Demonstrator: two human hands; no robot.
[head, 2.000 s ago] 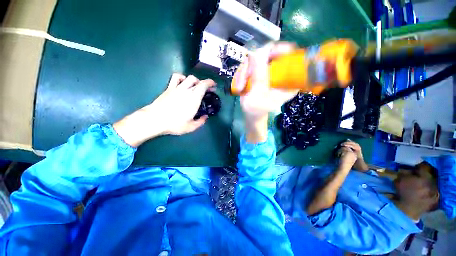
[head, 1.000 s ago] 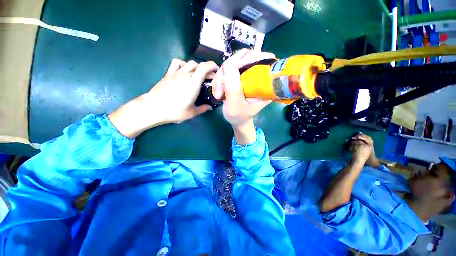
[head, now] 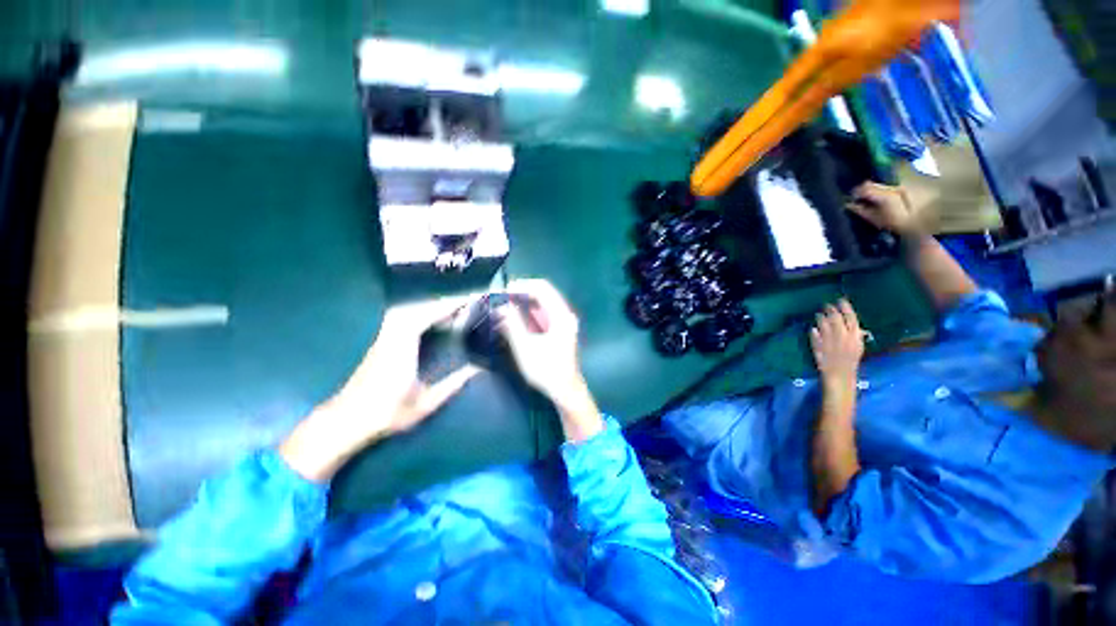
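Note:
My left hand (head: pixel 389 373), bare and a little blurred, curves around the left side of a round black part (head: pixel 487 333) just in front of the screw feeder (head: pixel 443 202). My right hand (head: pixel 546 340), also bare, grips the part's right side with the fingers. The fingers and blur hide much of the part. The orange screwdriver (head: pixel 802 92) hangs blurred at the upper right, out of both hands, its nose pointing down and left.
A pile of round black parts (head: pixel 685 275) lies right of my hands. Beyond it is a black bin (head: pixel 749 232) with white pieces inside. A neighbouring person in blue has one hand (head: pixel 891 206) at the bin and one near the bench edge. Cardboard (head: pixel 88 404) lies at left.
My right hand has let go of the screwdriver and now holds the black part with my left. The screwdriver is farther up and right. The view has shifted. The neighbour's hands have moved apart.

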